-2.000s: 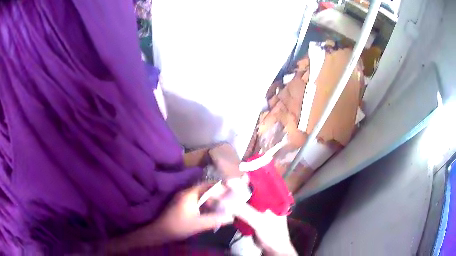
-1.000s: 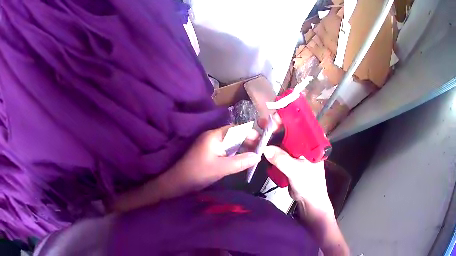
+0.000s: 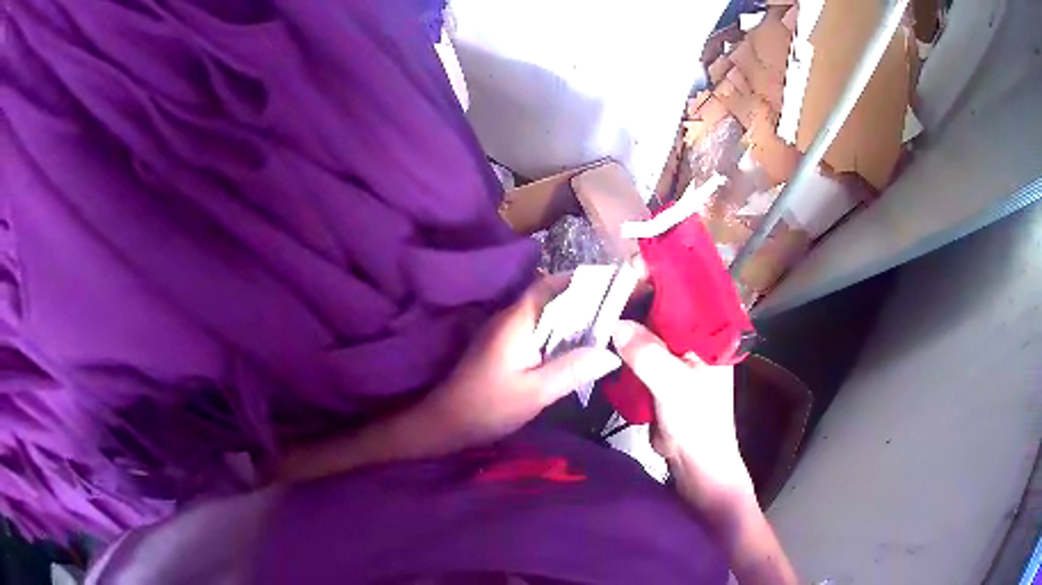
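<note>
My left hand (image 3: 509, 371) holds white hang tags (image 3: 579, 306) between thumb and fingers, left of the gun. My right hand (image 3: 683, 400) is closed around the red-pink tagging gun (image 3: 695, 288), its thumb reaching toward the tags. White tag fasteners (image 3: 676, 215) stick out across the gun's upper end. The gun's tip is close to the tags; whether it touches them is unclear. Purple garments (image 3: 263, 217) hang in dense folds on the left, partly over my left forearm.
An open cardboard box (image 3: 543, 202) with clear crinkled plastic (image 3: 571, 248) lies behind my left hand. Torn cardboard (image 3: 851, 97) and a slanting metal pole (image 3: 825, 137) are at the upper right. A grey wall (image 3: 914, 377) is on the right. A dark bin (image 3: 774, 417) is below the gun.
The view has tilted down since the earliest frame, showing more of my apron. Compared with one second ago, the tags in my left hand have turned and lie closer together beside the gun.
</note>
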